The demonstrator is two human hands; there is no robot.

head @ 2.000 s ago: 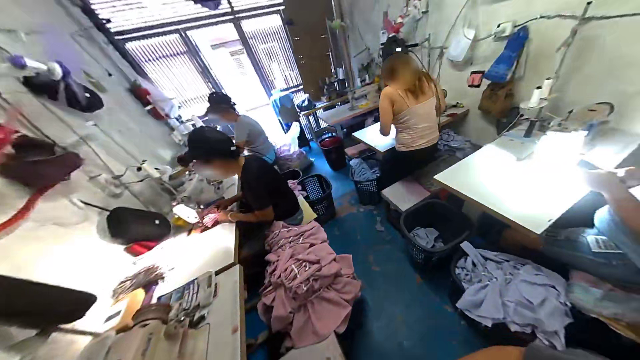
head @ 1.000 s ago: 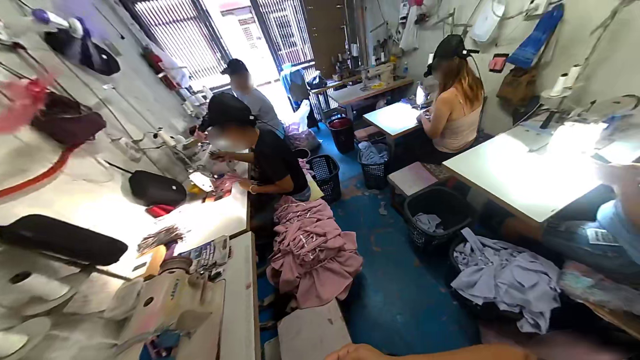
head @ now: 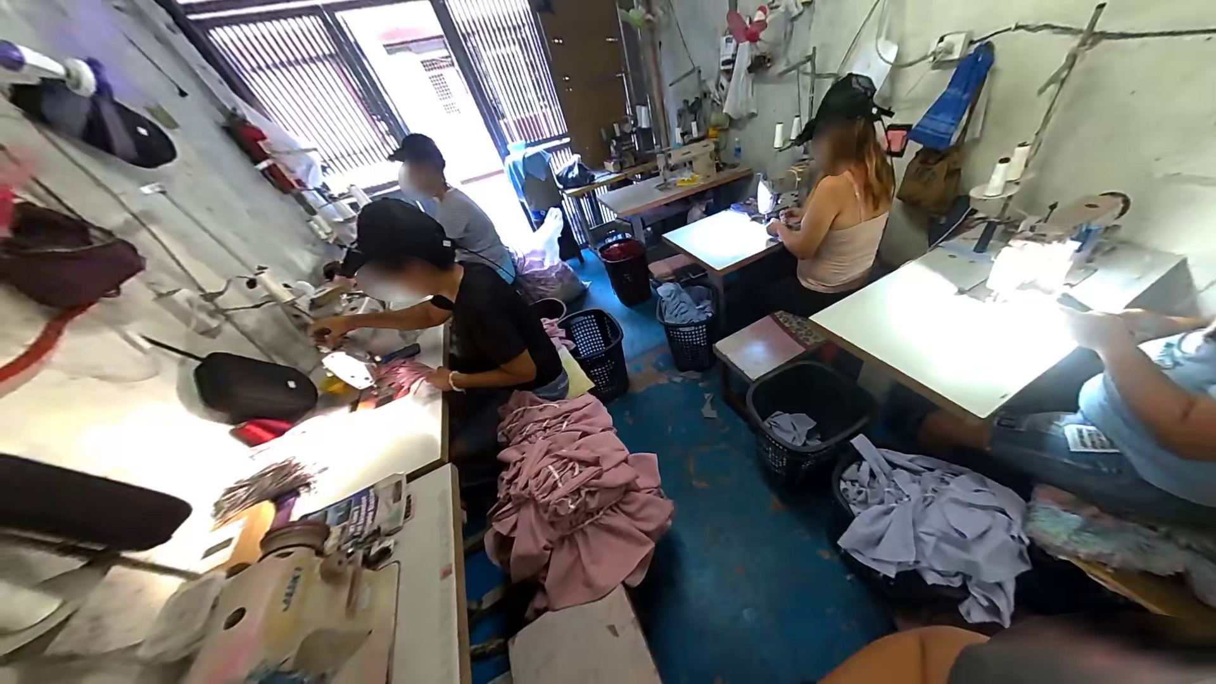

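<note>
Neither of my hands can be made out. Bare skin [head: 902,655] of my own body, which part I cannot tell, shows at the bottom edge, right of centre. In front of me on the left stands a sewing machine [head: 285,608] on a white-topped table [head: 423,570]. A heap of pink fabric [head: 579,484] lies beyond a pale bench seat [head: 584,641]. On the right, grey-blue fabric [head: 936,522] spills over a dark tub.
Persons sit at sewing tables on the left [head: 494,332], at the centre right [head: 845,209] and at the right edge [head: 1159,399]. Black plastic baskets [head: 807,418] [head: 597,351] stand on the blue floor [head: 731,570]. A gated doorway [head: 427,104] is at the back.
The person in black on the left now reaches one arm toward the machine. The person in the light top first faced away and is now turned toward the table.
</note>
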